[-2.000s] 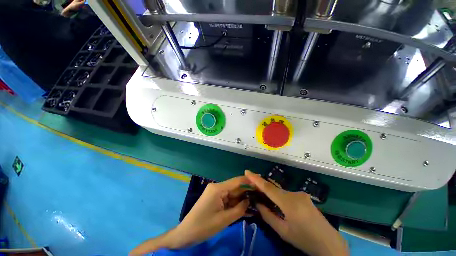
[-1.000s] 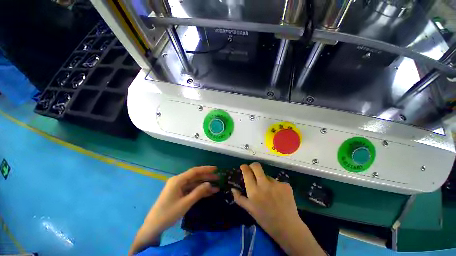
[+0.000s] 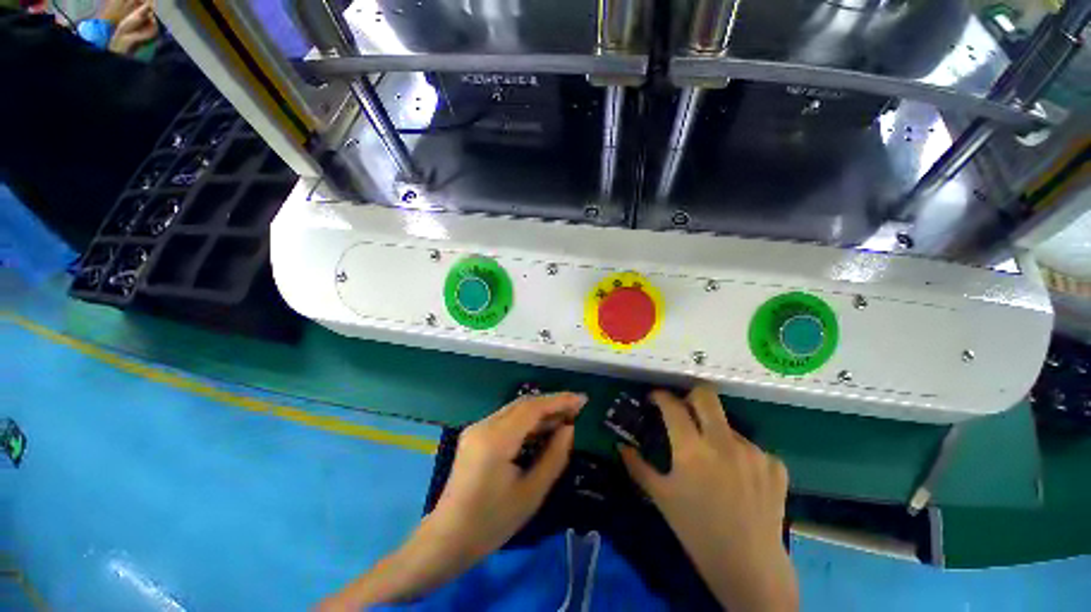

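Observation:
A small black housing part (image 3: 627, 418) with pale details lies at the bench edge below the press panel. My right hand (image 3: 715, 484) is over its right side, with thumb and fingers around it. A second dark part (image 3: 528, 391) shows only in part behind my left hand. My left hand (image 3: 509, 460) is left of the housing, fingers curled and fingertips pointing towards it. Something dark shows between its thumb and fingers; whether it is held is unclear. A black lap-side tray (image 3: 584, 483) lies below both hands, partly hidden by them.
The white press panel (image 3: 538, 337) stands just beyond my hands, with a red stop button (image 3: 626, 314) between green start buttons (image 3: 475, 294) (image 3: 802, 335). A pocketed black parts tray (image 3: 215, 245) is at left. Another person's hand (image 3: 129, 26) shows at top left.
My hands have moved apart from their joined position. My right hand has shifted right onto a housing at the bench edge. The housing at the right end of the row is no longer visible.

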